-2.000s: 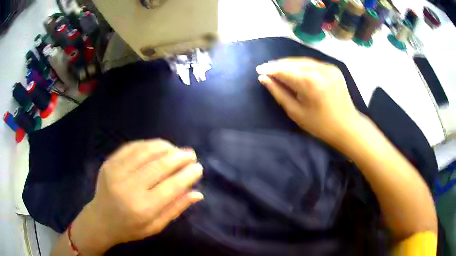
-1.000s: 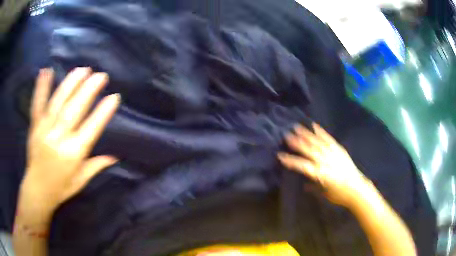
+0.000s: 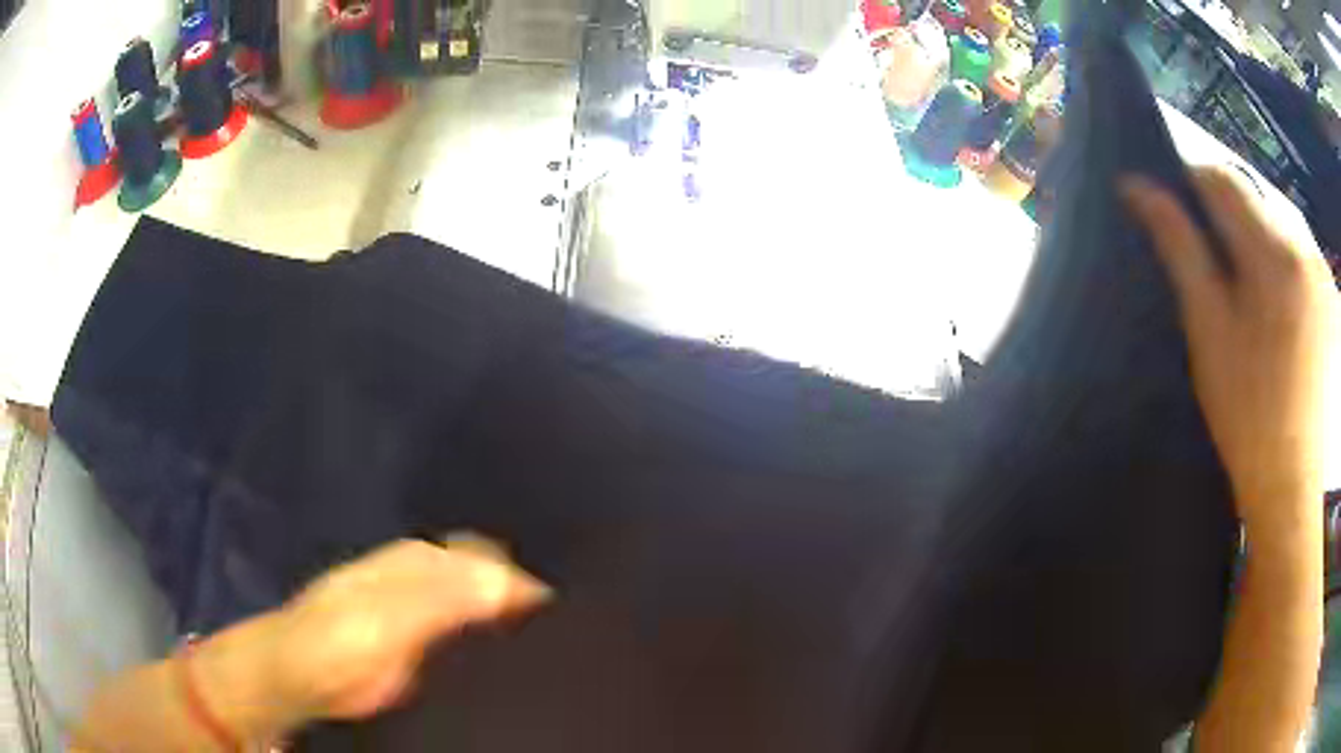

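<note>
The dark jacket [image 3: 662, 515] lies across the front of the machine table, matte side up, and drops toward me. Its right part is raised in a tall fold. My right hand [image 3: 1235, 294] is at the right, closed on that raised fold. My left hand [image 3: 397, 618] is at the lower left, blurred, its fingers bunched on the cloth; its fingertips are hard to make out. The presser foot [image 3: 691, 140] is washed out by the bright light, behind the jacket's far edge. The cloth is not under it.
Thread spools with red and green bases [image 3: 206, 111] stand at the back left. More thread cones [image 3: 956, 125] stand at the back right. A small black box [image 3: 449, 37] is left of the machine. The white table [image 3: 456, 191] shows behind the jacket.
The view has risen from the lap back to the table. The wrinkled lining is mostly out of sight. My right hand has lifted the jacket's right part, and the cloth has come away from the foot.
</note>
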